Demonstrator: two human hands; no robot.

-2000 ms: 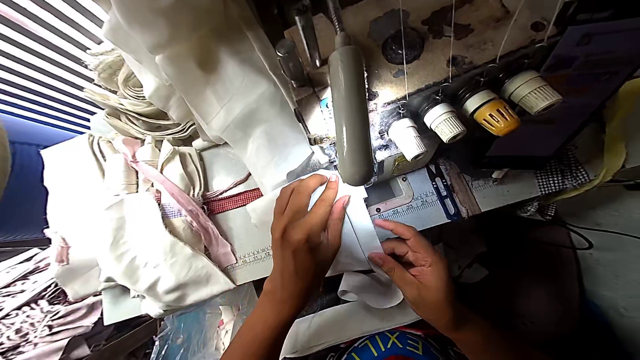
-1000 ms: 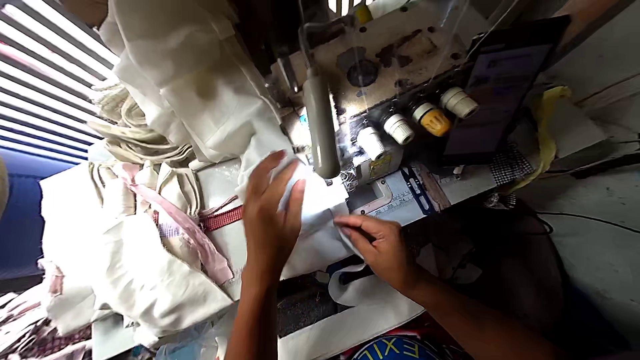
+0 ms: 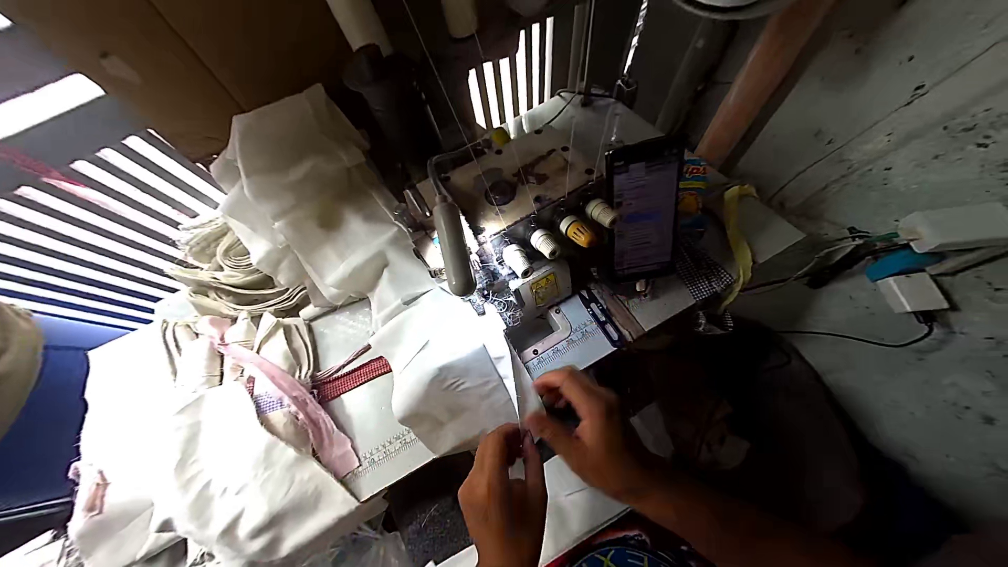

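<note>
White fabric (image 3: pixel 453 382) lies on the table under the head of an overlock sewing machine (image 3: pixel 524 185) and hangs over the front edge. My left hand (image 3: pixel 504 492) pinches the fabric's edge below the table edge. Just right of it, my right hand (image 3: pixel 587 429) has its thumb and forefinger curled by the same edge; whether they grip it is unclear. A grey work lamp (image 3: pixel 454 248) shines on the needle area, where loose threads gather. The machine bears white tension knobs (image 3: pixel 517 260) and a yellow one (image 3: pixel 579 231).
Left are piled cream fabric (image 3: pixel 236 480), a pink strip (image 3: pixel 291 394), a red checked strip (image 3: pixel 354 379) and bundled bands (image 3: pixel 228 268). Cream cloth (image 3: pixel 315 197) stands behind. A phone (image 3: pixel 646 209) leans right of the machine, near a yellow strip (image 3: pixel 738 244). Wires and a socket box (image 3: pixel 957 232) are on the wall.
Both hands have moved from beside the machine's needle area down toward me, to the fabric's edge beyond the table front. The view has tilted up and shows more of the wall.
</note>
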